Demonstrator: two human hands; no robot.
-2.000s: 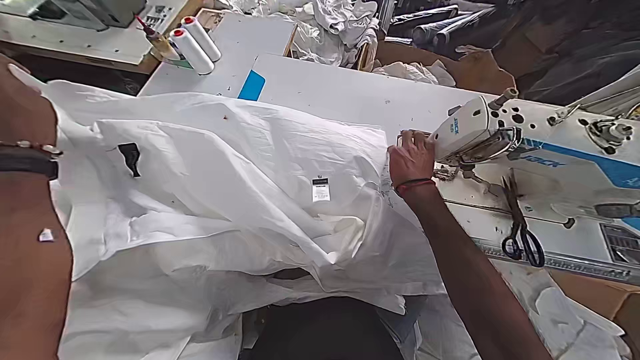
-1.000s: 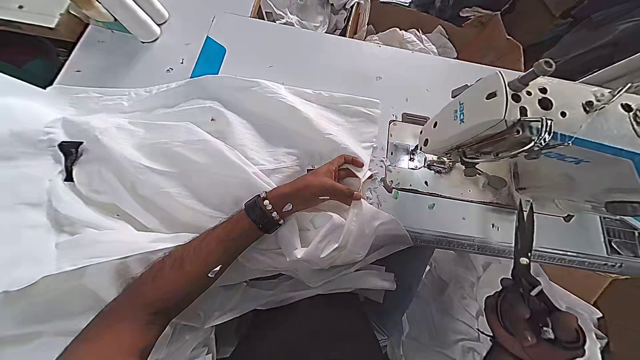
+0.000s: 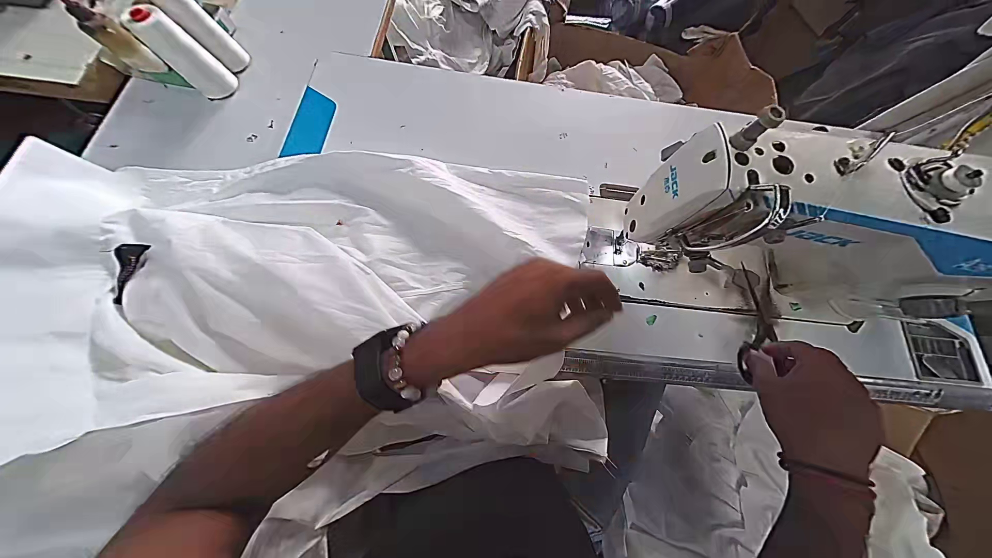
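Observation:
White garment fabric [image 3: 310, 256] is spread over the sewing table, with a black label [image 3: 129, 271] at its left part. Above the fabric's right edge is my left hand [image 3: 519, 318], blurred, its fingers bent; whether it pinches anything does not show. My right hand [image 3: 814, 395] holds the black handles of a pair of scissors [image 3: 763, 306], whose blades point up and away over the machine bed. A Jack sewing machine [image 3: 682, 186] stands just beyond the hands, its lit needle area [image 3: 616, 246] beside the fabric's right edge.
A clear ruler strip [image 3: 659, 368] runs along the table's front edge. White thread cones [image 3: 182, 50] lie at the upper left. Behind the table [image 3: 465, 108] are a cardboard box [image 3: 697, 70] and white cloth scraps [image 3: 612, 77]. More white cloth [image 3: 690, 465] hangs below the front edge.
The scissors lay on the machine bed two seconds ago; my right hand then took them and has since moved up with them over the bed. My left hand has moved right from the fabric's edge.

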